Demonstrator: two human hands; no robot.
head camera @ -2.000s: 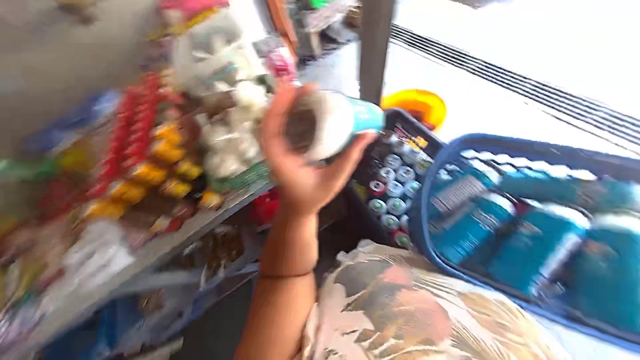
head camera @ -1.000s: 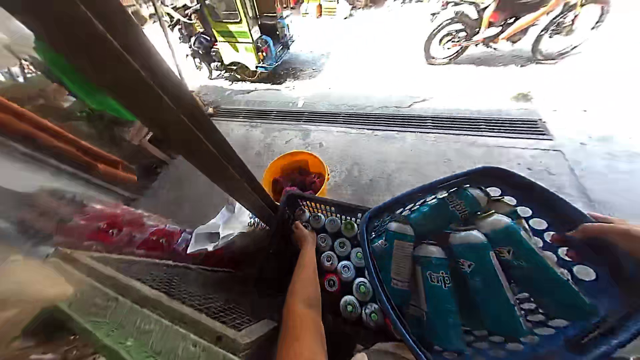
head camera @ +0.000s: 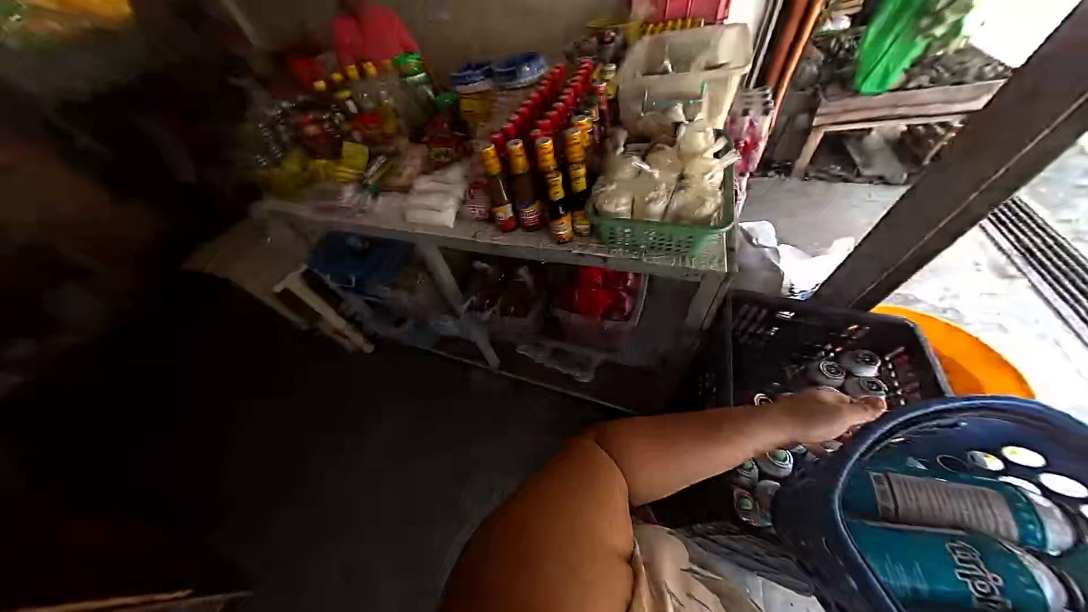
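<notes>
My left hand reaches into a black plastic crate at the right, over several upright cans or bottles with pale round tops. Its fingertips are close to the rim of a blue plastic basket; whether they grip a container is hidden. The basket overlaps the crate's near right side and holds teal cylindrical containers lying on their sides. My right hand is outside the view.
A table carries sauce bottles and a green basket of bagged white goods. A slanted post rises behind the crate, near an orange tub. A stool stands left.
The view has swung left toward the table. My right hand, seen on the blue basket's right side a second ago, is out of view. The left hand remains at the crate.
</notes>
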